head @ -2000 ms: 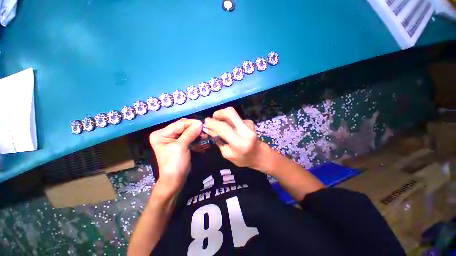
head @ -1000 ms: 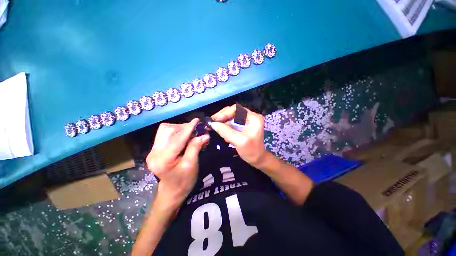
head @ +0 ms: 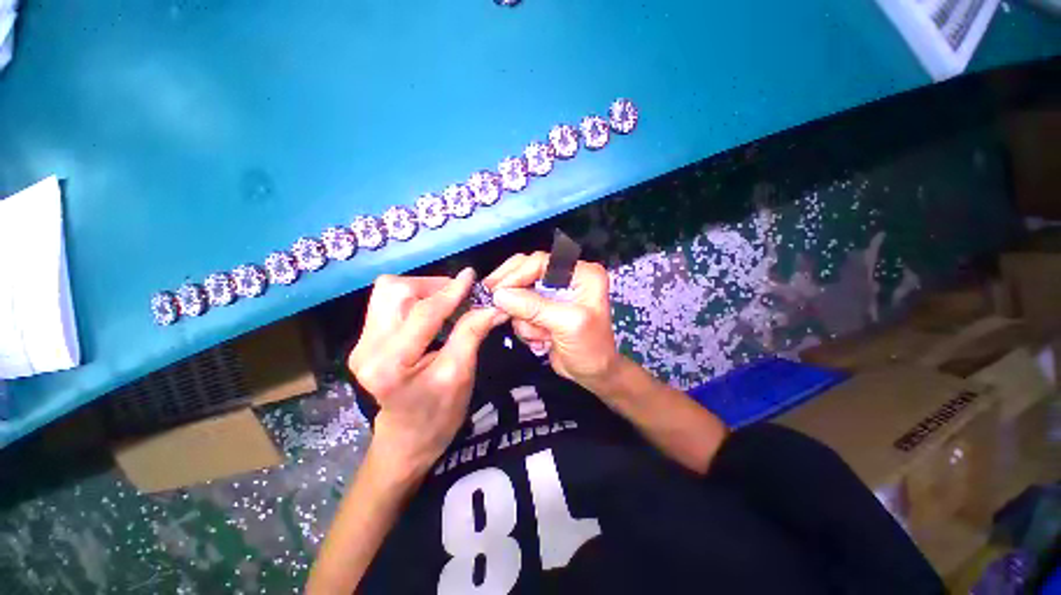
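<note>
My left hand (head: 413,349) pinches a small dark, sparkling rhinestone ornament (head: 481,295) between thumb and fingertips, above my lap and just off the table edge. My right hand (head: 564,320) touches the ornament's right side with its fingertips. A dark flat strip (head: 563,258), perhaps a knife or tweezers, sticks up from my right hand. The fingers hide part of the ornament and the strip's lower end. A slanting row of silver rhinestone ornaments (head: 399,222) lies along the near edge of the teal table (head: 349,105).
A white paper sheet (head: 37,279) lies at the table's left. A white slatted tray (head: 948,35) is at the upper right. One ornament is cut off at the top edge. Below are white bits (head: 686,296) on the floor, cardboard (head: 198,447) and a flat blue item (head: 768,389).
Since the earliest frame, the dark strip has come into view in my right hand. The ornament has been turned between the fingertips. The view has shifted slightly.
</note>
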